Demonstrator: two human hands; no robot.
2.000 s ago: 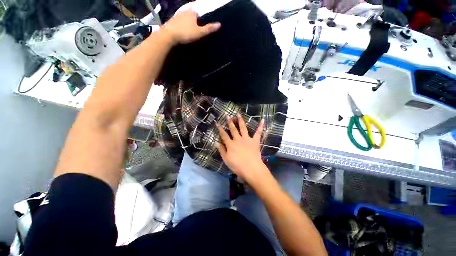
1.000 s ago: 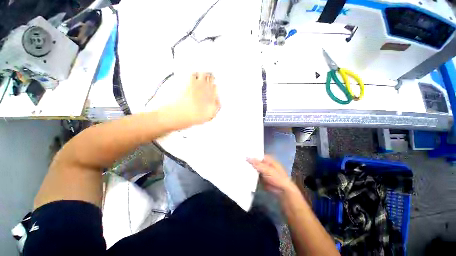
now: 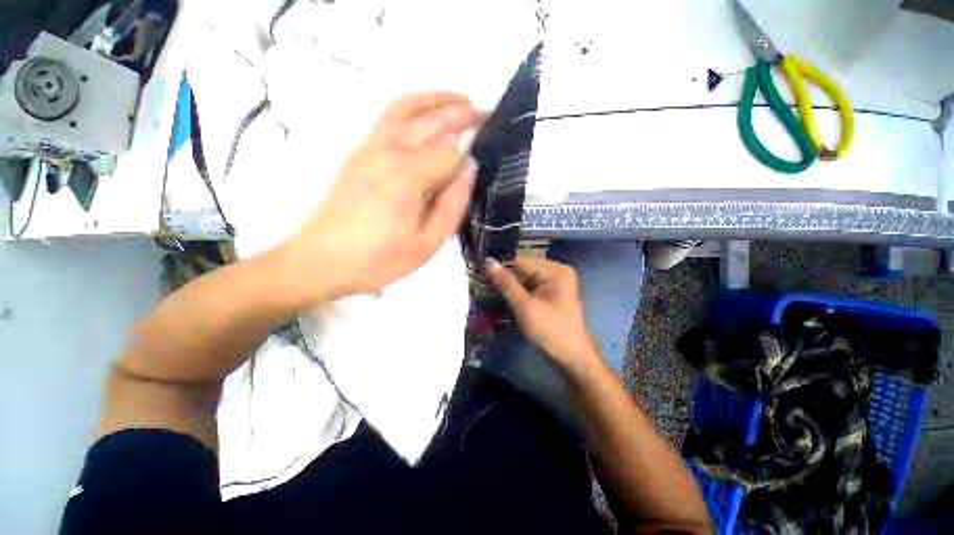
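Observation:
The white lining side of the garment [image 3: 398, 324] lies over the table's front edge and hangs to my lap, ending in a point. A dark plaid strip [image 3: 507, 167] shows along its right edge, turned up. My left hand [image 3: 403, 193] is on the garment at the strip's left side, fingers bent on the edge, slightly blurred. My right hand [image 3: 542, 303] pinches the lower part of the plaid strip below the table edge. What the left fingertips hold is partly hidden.
Scissors with green and yellow handles [image 3: 795, 110] lie on the white table, right. A ruler strip [image 3: 732, 217] runs along its front edge. A blue basket [image 3: 915, 418] with plaid pieces [image 3: 800, 418] stands lower right. Another machine [image 3: 73, 99] is upper left.
The black and plaid side was up at first, then the white side. Now the plaid strip is turned up along the right edge. Both hands have moved to it, and the view has shifted closer.

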